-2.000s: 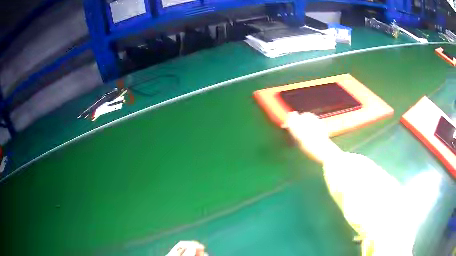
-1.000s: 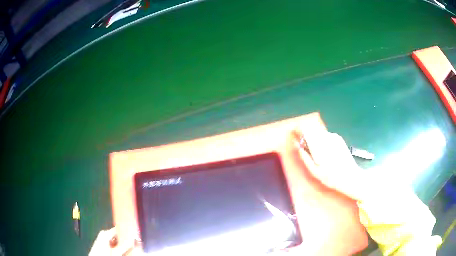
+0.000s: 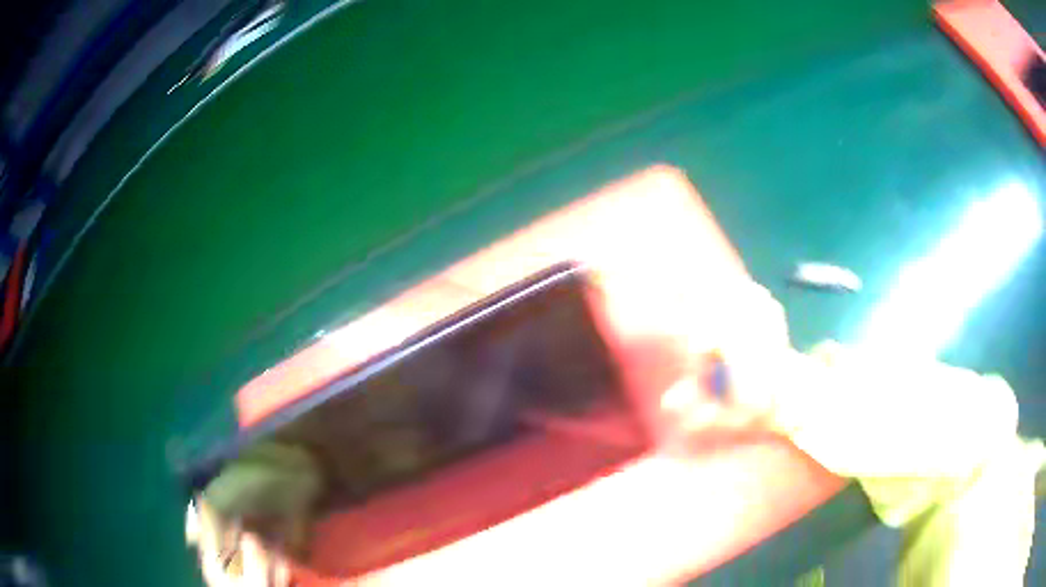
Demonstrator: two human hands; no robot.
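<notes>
The glossy black tablet (image 3: 459, 396) is tilted above the orange-red foam pad (image 3: 642, 212), its far edge raised. My left hand (image 3: 235, 545), blurred and low at the left, grips the tablet's left end. My right hand (image 3: 751, 367), overexposed and blurred, is over the pad's right side, just right of the tablet. A small dark-blue spot shows at its fingers; I cannot tell whether it is a held piece. A short silver-white piece (image 3: 826, 276) lies on the green surface beyond my right hand.
Another orange-red pad (image 3: 989, 44) is cut off at the upper right, with a dark thing on it. Blurred white and dark items (image 3: 241, 44) lie at the upper left, beyond the pale curved line. Strong glare covers the surface at the right.
The tablet has gone from lying on the pad to tilted, gripped by my left hand. The pad appears turned and higher in view. My right hand has moved to the tablet's right side.
</notes>
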